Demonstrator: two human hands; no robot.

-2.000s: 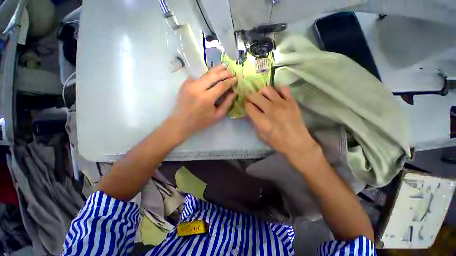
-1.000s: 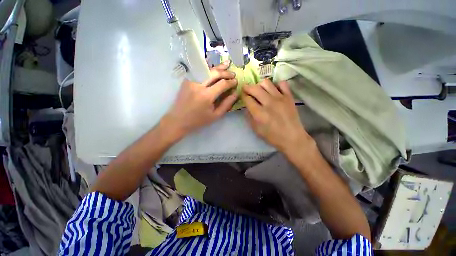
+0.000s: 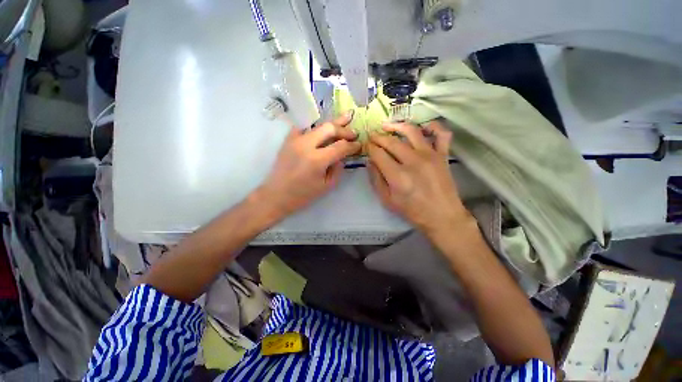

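Observation:
The garment piece (image 3: 516, 142) is a large pale green and taupe cloth. It runs from the needle area to the right and hangs over the table edge. Its yellowish green part (image 3: 364, 119) lies under the lamp at the presser foot, which is mostly hidden by the machine head. My left hand (image 3: 310, 160) holds the left side of this part with its fingertips. My right hand (image 3: 410, 168) presses and pinches it from the right, close to the left fingertips. The sewing machine (image 3: 345, 45) stands above the fingertips.
The white lamp head (image 3: 290, 86) is left of the needle. A black smartphone (image 3: 516, 71) lies right, partly under the cloth. A stool with a marked white top (image 3: 619, 324) stands lower right. Taupe cloth heaps (image 3: 63, 276) are at left, and more cloth lies over the lap.
Both hands stay at the cloth by the needle. The yellowish part between them is gathered smaller than two seconds ago. The view has shifted slightly.

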